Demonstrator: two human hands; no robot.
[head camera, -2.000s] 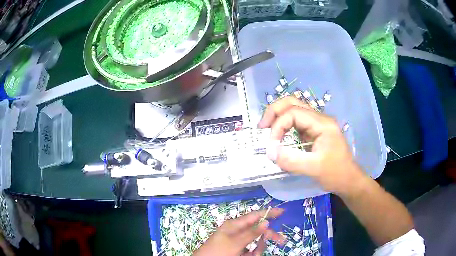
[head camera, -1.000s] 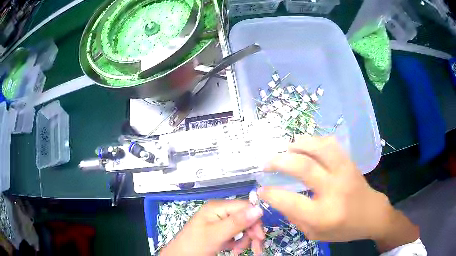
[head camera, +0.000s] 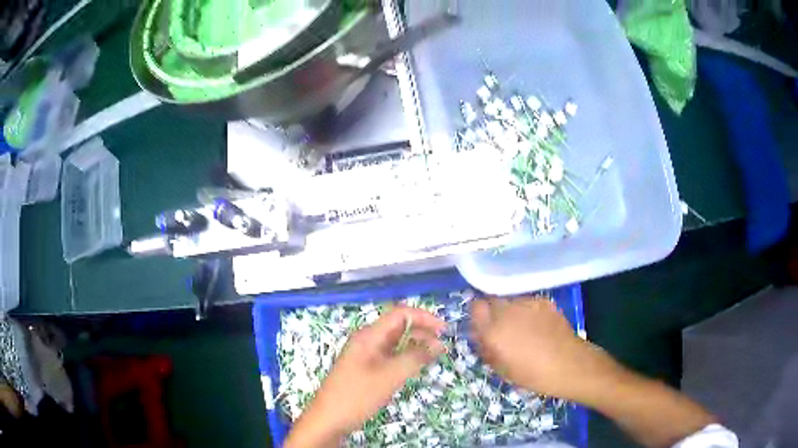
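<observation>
The blue parts bin (head camera: 265, 350) lies nearest me, full of white-headed leaded parts (head camera: 490, 411) with green stems. My left hand (head camera: 372, 359) is over the middle of the bin, with a green-stemmed leaded part (head camera: 405, 335) held at its curled fingers. My right hand (head camera: 525, 341) is over the bin's right part, fingers pointing down and left among the parts; its fingertips are blurred, so its grip cannot be told. The insertion head (head camera: 376, 219) stands just beyond the bin, overexposed. The clear tub (head camera: 626, 227) at the right holds a smaller pile of leaded parts (head camera: 534, 166).
The steel bowl feeder (head camera: 289, 87) with green contents stands at the upper left. A dark metal arm (head camera: 398, 44) slants from it toward the tub. Pneumatic fittings (head camera: 206, 219) are at the head's left end. Small clear boxes (head camera: 91, 201) stand left. A green bag (head camera: 669, 52) lies upper right.
The view has tilted down, so the bench sits higher in the picture. My hands have come together, then moved apart. My right hand has gone from the insertion head down to the blue bin.
</observation>
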